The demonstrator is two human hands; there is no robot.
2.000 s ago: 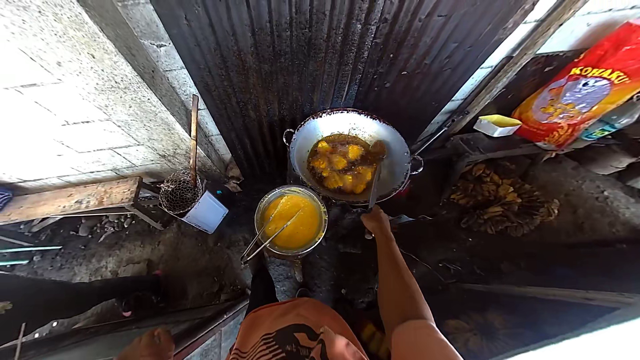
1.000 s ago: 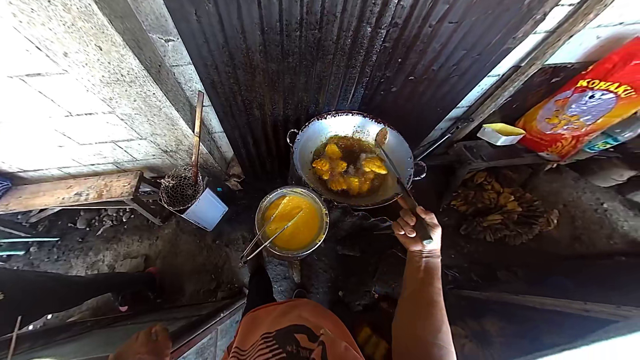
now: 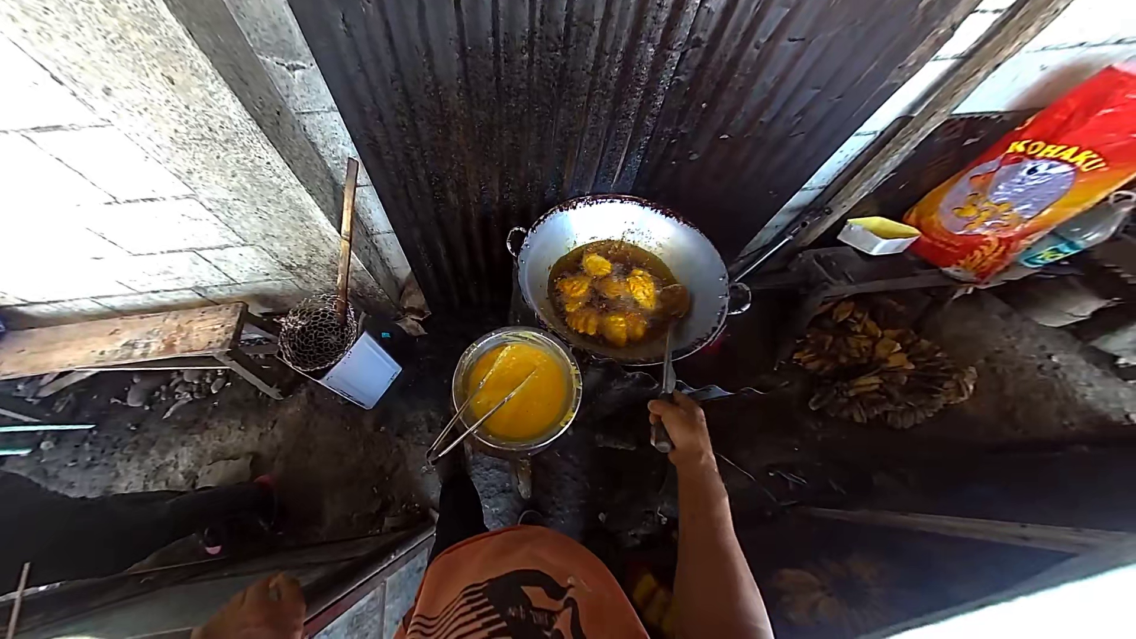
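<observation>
My right hand (image 3: 682, 426) grips the handle of a metal ladle (image 3: 668, 368), whose head lies in the dark oil at the right side of a large wok (image 3: 701, 266). Several battered yellow-orange pieces (image 3: 612, 302) fry in the oil. Left of and below the wok stands a metal pot of yellow batter (image 3: 532, 399), with metal tongs (image 3: 479, 417) resting across its rim. At the lower left edge my left hand (image 3: 271, 608) is partly in view, away from the pot; whether it holds anything cannot be seen.
A wire strainer (image 3: 315, 333) with a wooden handle rests on a white bucket (image 3: 364, 368) by a wooden bench (image 3: 133, 337). Corrugated metal (image 3: 532, 106) stands behind the wok. At right are a red bag (image 3: 1029, 177), a small white container (image 3: 879, 234) and a brown leafy-looking heap (image 3: 887, 364).
One second ago the ladle's head was up at the wok's upper right; now it is lower, in the oil. My right hand has moved left and keeps its grip.
</observation>
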